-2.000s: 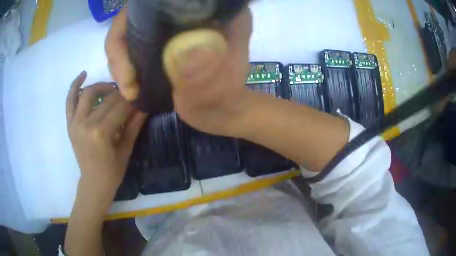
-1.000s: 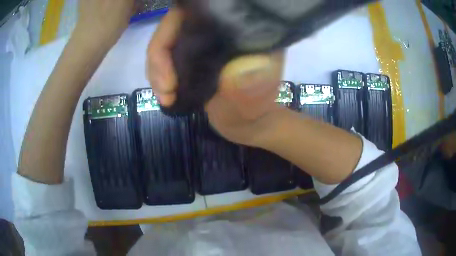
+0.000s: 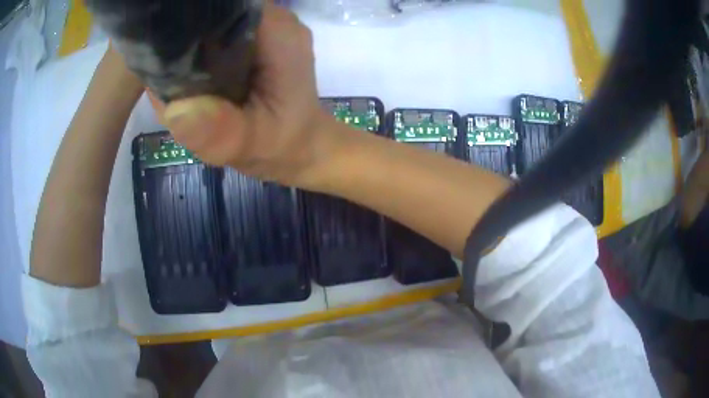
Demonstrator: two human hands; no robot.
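My right hand (image 3: 256, 116) is closed around the thick black electric screwdriver (image 3: 183, 47), which looms large and blurred at the upper left. Its tip is hidden. My left forearm reaches up behind the screwdriver, and my left hand is hidden there. Several black ribbed housings (image 3: 183, 233) lie side by side in a row in front of me. Green circuit boards (image 3: 424, 130) show at the far ends of most of them. My right hand and forearm cover parts of the middle housings.
A thick black cord (image 3: 591, 148) crosses the right side and my right sleeve. White foam (image 3: 459, 47) lies under the housings, with yellow tape (image 3: 311, 316) along the near edge. Part of another person's arm (image 3: 694, 186) shows at the far right.
My right hand and the screwdriver have moved left, uncovering boards in the middle of the row. My left hand went from the left housing up towards the blue tray, then behind the screwdriver.
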